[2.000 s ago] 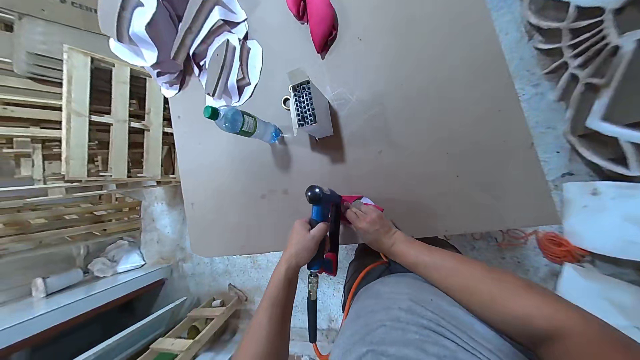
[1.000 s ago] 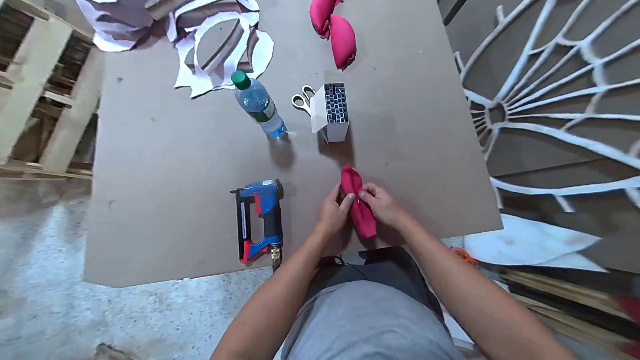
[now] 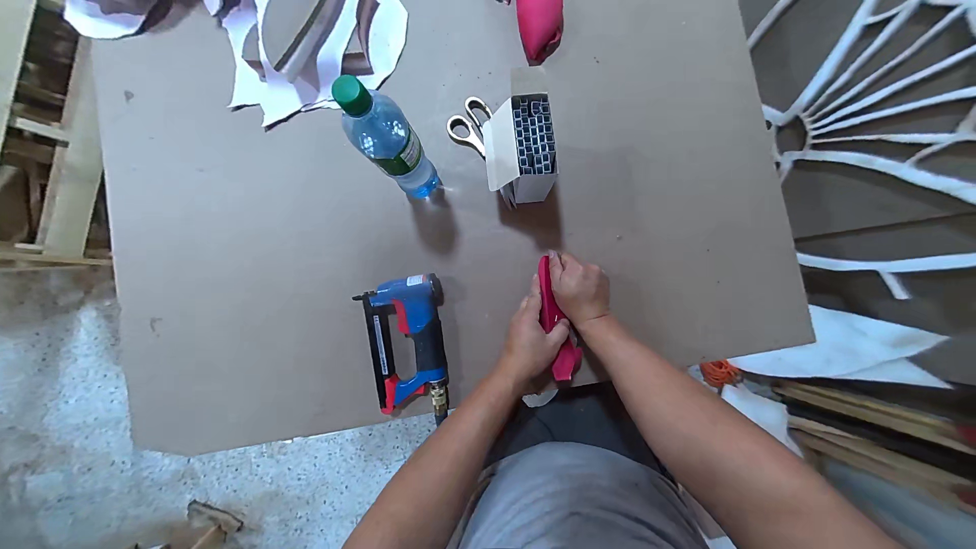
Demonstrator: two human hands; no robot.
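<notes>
Both hands grip a narrow piece covered in pink-red fabric (image 3: 550, 305) at the near edge of the cardboard-topped table (image 3: 267, 343). My left hand (image 3: 534, 339) holds its left side, thumb across the lower part. My right hand (image 3: 581, 290) pinches the upper end from the right. A blue and black pneumatic staple gun (image 3: 415, 335) with red parts lies to the left, its hose fitting towards me. Beyond the hands stands an open carton of staples (image 3: 536, 137), with the handles of scissors (image 3: 469, 131) beside it. Another red padded piece (image 3: 540, 29) lies at the far edge of view.
A plastic bottle with a green cap (image 3: 389, 141) stands left of the carton. White-edged cut pieces (image 3: 313, 57) lie at the far left. A white web-shaped frame (image 3: 846, 137) is right of the table, wooden pallets (image 3: 65, 152) left, an orange cord (image 3: 719, 373) below the right edge.
The staple gun, held in my left hand two seconds ago, was let go and lies on the table. My left hand has joined the right on the red piece. The view has shifted.
</notes>
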